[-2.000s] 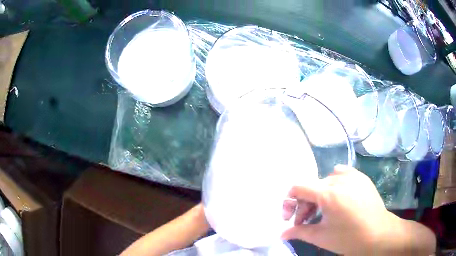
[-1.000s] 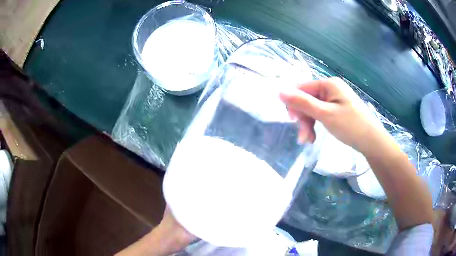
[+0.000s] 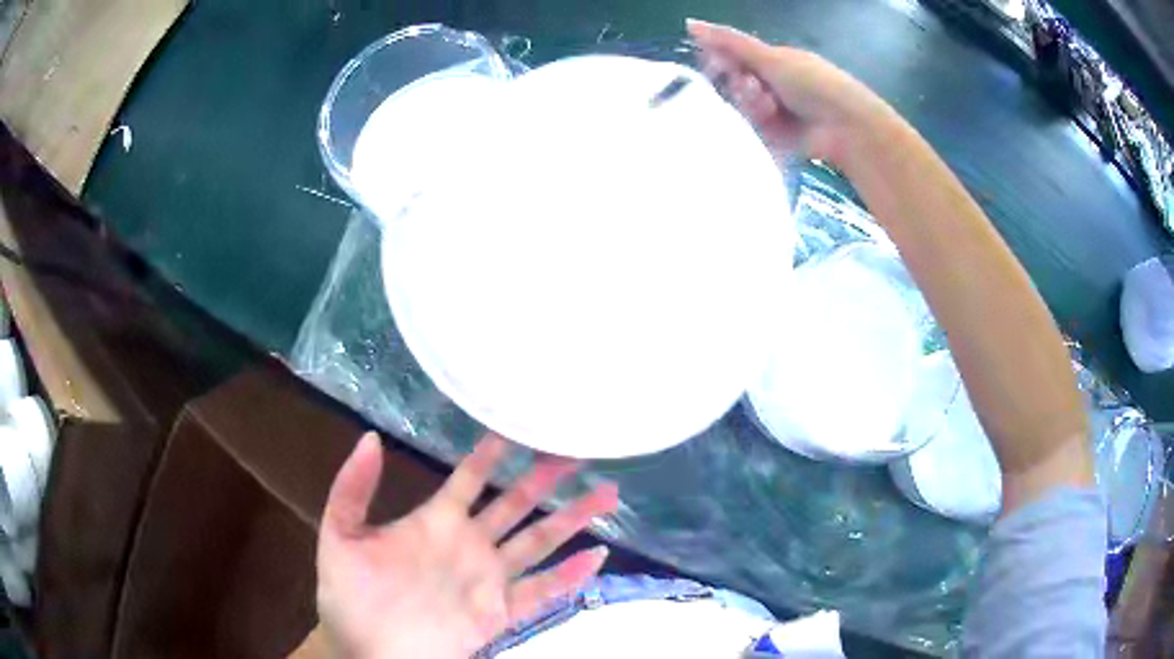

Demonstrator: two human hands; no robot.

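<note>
A large white round container (image 3: 586, 258) fills the middle of the view, its opaque white face towards me; its clear part is hidden. A small dark mark shows near its top. My right hand (image 3: 779, 103) is at its upper right edge with fingers curled; the exact grip is partly hidden. My left hand (image 3: 451, 554) is below it, palm up and fingers spread, with fingertips close to its lower edge; contact is unclear. A clear container with a white lower part (image 3: 419, 135) stands behind it at the upper left.
More white and clear containers (image 3: 843, 354) stand in a row to the right on wrinkled plastic film (image 3: 373, 348) over the green bench (image 3: 225, 167). A brown carton (image 3: 245, 515) is below the bench edge. White round parts (image 3: 23, 476) are at the far left.
The held container has turned from a side view to its white face and moved up. My left hand has come off it and opened. My right hand has moved up to its upper edge.
</note>
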